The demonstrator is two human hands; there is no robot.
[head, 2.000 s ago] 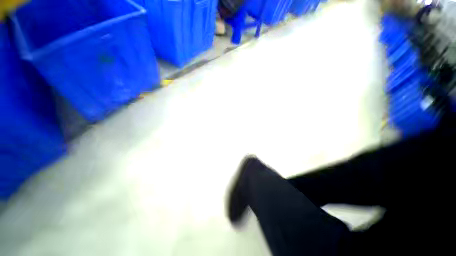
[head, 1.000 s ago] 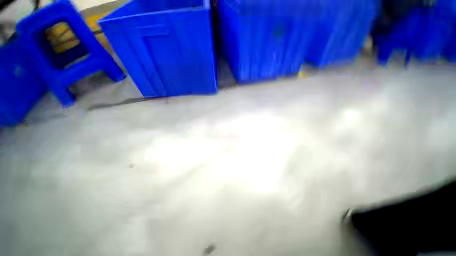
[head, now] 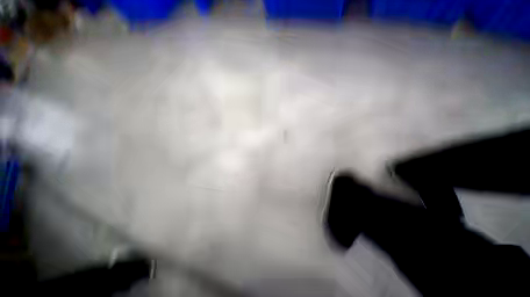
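Observation:
Neither my left hand nor my right hand is in view. The frame is badly blurred. Deep blue bins (head: 305, 10) show only by their lower parts along the top edge, cut off by the frame. My dark trouser leg and shoe (head: 348, 212) are at the lower right over the pale grey floor (head: 232, 133).
Another dark shape (head: 93, 278) lies at the lower left edge; I cannot tell what it is. A strip of blue (head: 8, 191) shows at the left edge. Blurred brown and reddish things (head: 43, 26) are at the upper left. A whitish blurred patch (head: 49, 127) is below them.
The view has turned and shifted; the bins now show only at the top edge. The blue stool is out of view. More of my legs shows at the right.

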